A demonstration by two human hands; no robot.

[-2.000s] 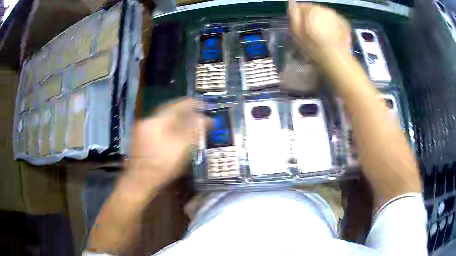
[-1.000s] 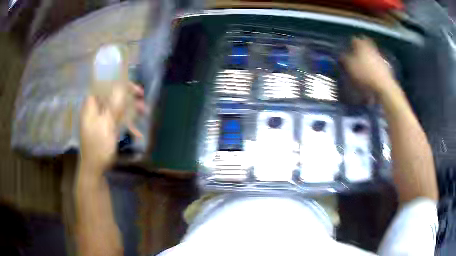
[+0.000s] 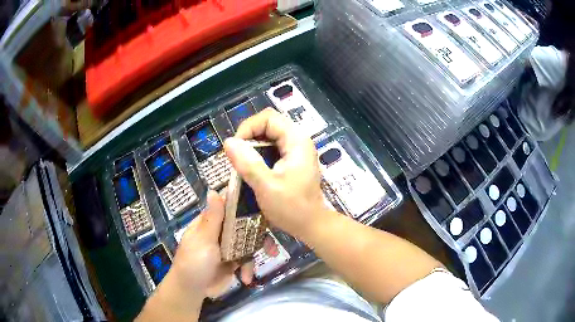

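A keypad phone [image 3: 244, 233] is held tilted above the clear phone tray, its pale gold keys toward me. My left hand [image 3: 200, 245] grips its lower part. My right hand [image 3: 280, 170] pinches at its upper end; a thin pale edge shows there, and whether it is a separate cover I cannot tell. The clear phone tray [image 3: 394, 202] lies below both hands. Several phones in it show blue screens and gold keypads [image 3: 169, 179]. Others lie with white backs up [image 3: 353, 179]. My hands hide part of the front row.
A tall filled phone tray stack [image 3: 391, 88] stands at the upper right. A dark parts tray [image 3: 485, 195] with pale round spots lies at the right. A red rack [image 3: 176, 47] is beyond the mat. A dark slab [image 3: 91, 210] and cover tray stack [image 3: 34, 233] are at the left.
The view has swung to the right. My left hand has come from the cover tray stack to the phone tray, and both hands now meet on one phone.
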